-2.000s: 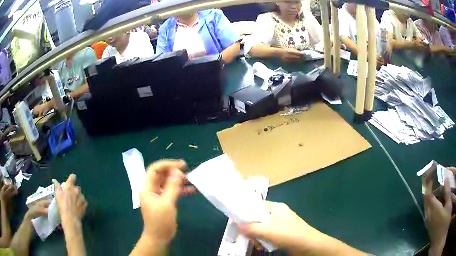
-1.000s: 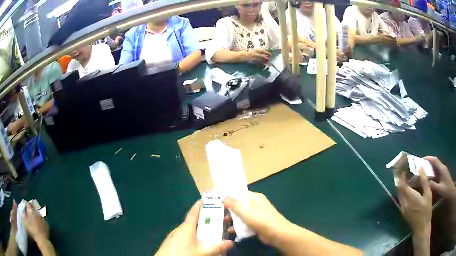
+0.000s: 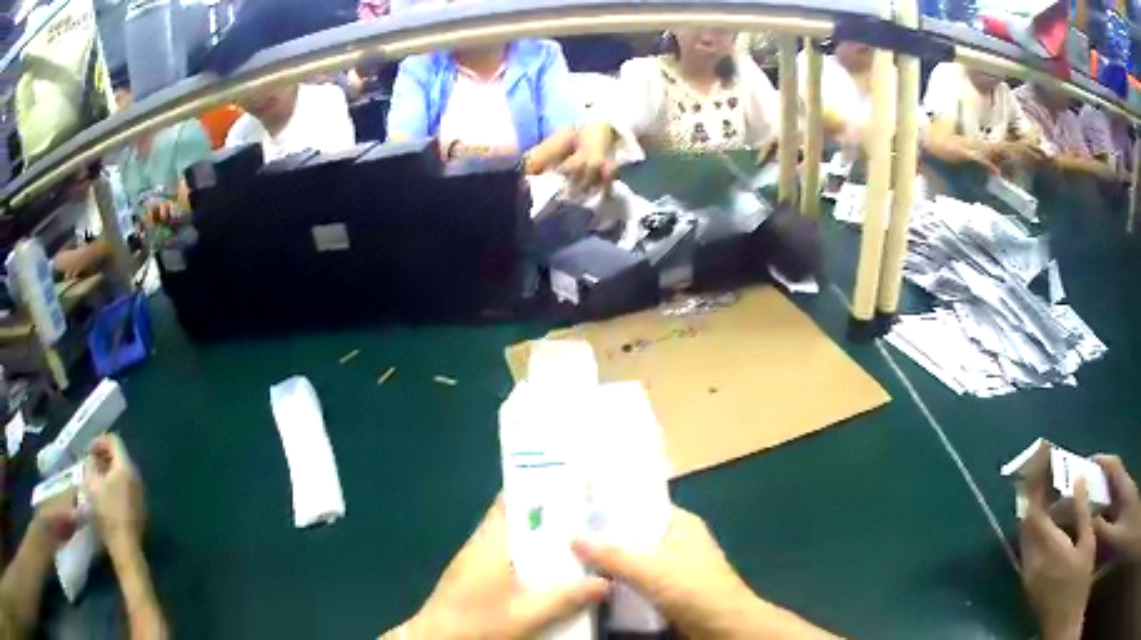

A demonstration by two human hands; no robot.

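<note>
My left hand (image 3: pixel 482 578) holds a slim white retail box (image 3: pixel 538 481) with printed text and a small green mark, upright in front of me. My right hand (image 3: pixel 682 569) is beside it, its thumb over the white pieces, and holds a white sleeve or bag (image 3: pixel 626 463) against the box. The tops of the white pieces overlap, so their edges are hard to tell apart. A dark edge shows below my right hand; what it is cannot be told. Another wrapped white sleeve (image 3: pixel 305 453) lies on the green table to the left.
A tan cardboard sheet (image 3: pixel 763 381) lies just beyond my hands. Black boxes (image 3: pixel 363 250) stand behind, with small black boxes (image 3: pixel 601 278) beside them. Pale posts (image 3: pixel 881 188) and a heap of white papers (image 3: pixel 995 300) are at right. Other people's hands work at both sides.
Both hands now hold the box and sleeve closer together and higher, side by side. The view has shifted, so the table things appear further right. A person's hand reaches toward the small black boxes.
</note>
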